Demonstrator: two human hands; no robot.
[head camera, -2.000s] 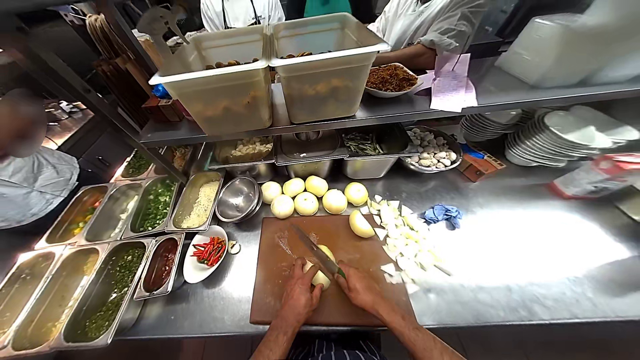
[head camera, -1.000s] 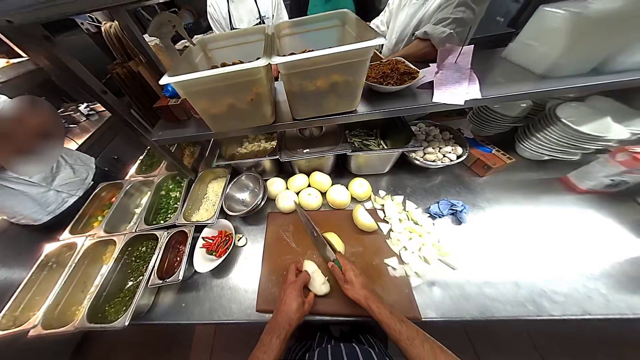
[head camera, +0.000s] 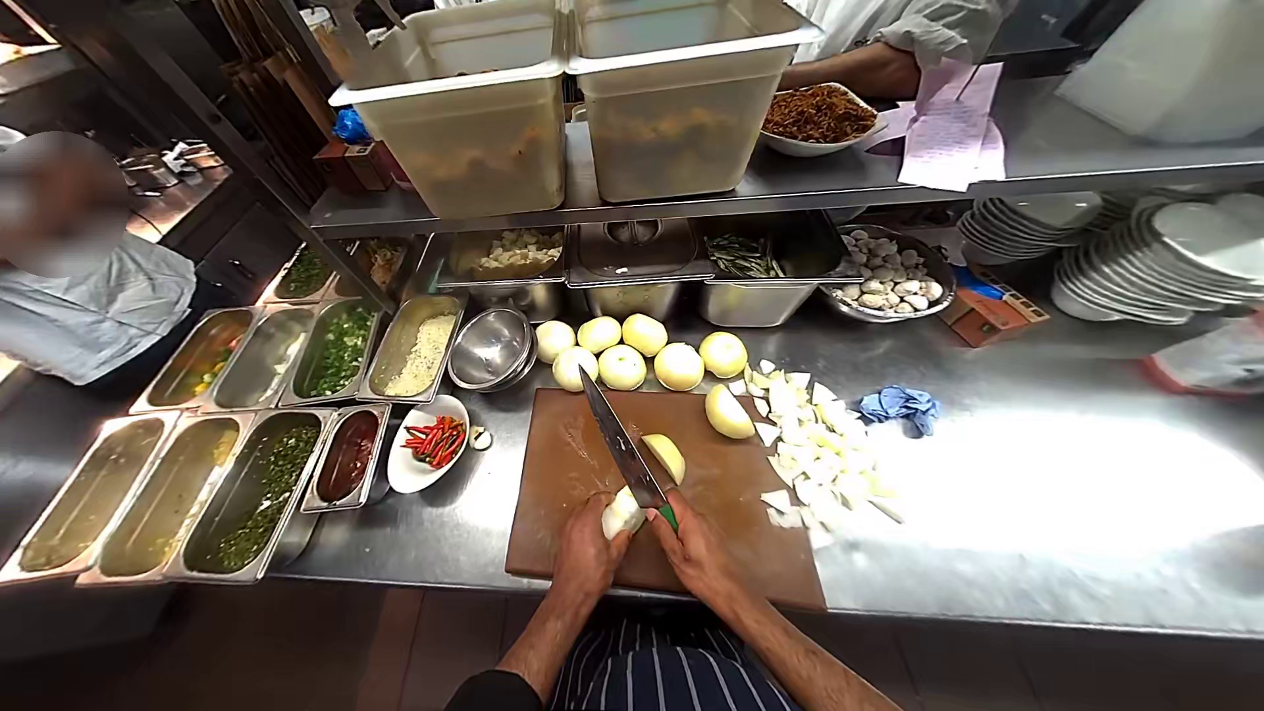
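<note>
On a brown cutting board (head camera: 573, 444), my left hand (head camera: 590, 541) holds a piece of peeled onion (head camera: 622, 513). My right hand (head camera: 696, 546) grips a chef's knife (head camera: 622, 442) with a green handle. The blade points up and to the left, its heel close beside the held piece. Right of the blade lies an onion wedge (head camera: 665, 457), and an onion half (head camera: 729, 412) rests at the board's upper right. Several whole peeled onions (head camera: 622, 367) stand behind the board. Cut onion pieces (head camera: 825, 444) are heaped along its right side.
Steel pans of ingredients (head camera: 341, 360) and a bowl of red chillies (head camera: 433, 444) are at left. Nested steel bowls (head camera: 492, 348), mushrooms (head camera: 889, 276) and a blue cloth (head camera: 901, 407) lie behind or right. A metal shelf (head camera: 839, 183) holds plastic tubs (head camera: 662, 118). Co-workers stand beyond.
Two seconds ago the blade lay over the onion between my hands; since then the halves have come apart, one piece lying right of the blade and the other in my left hand.
</note>
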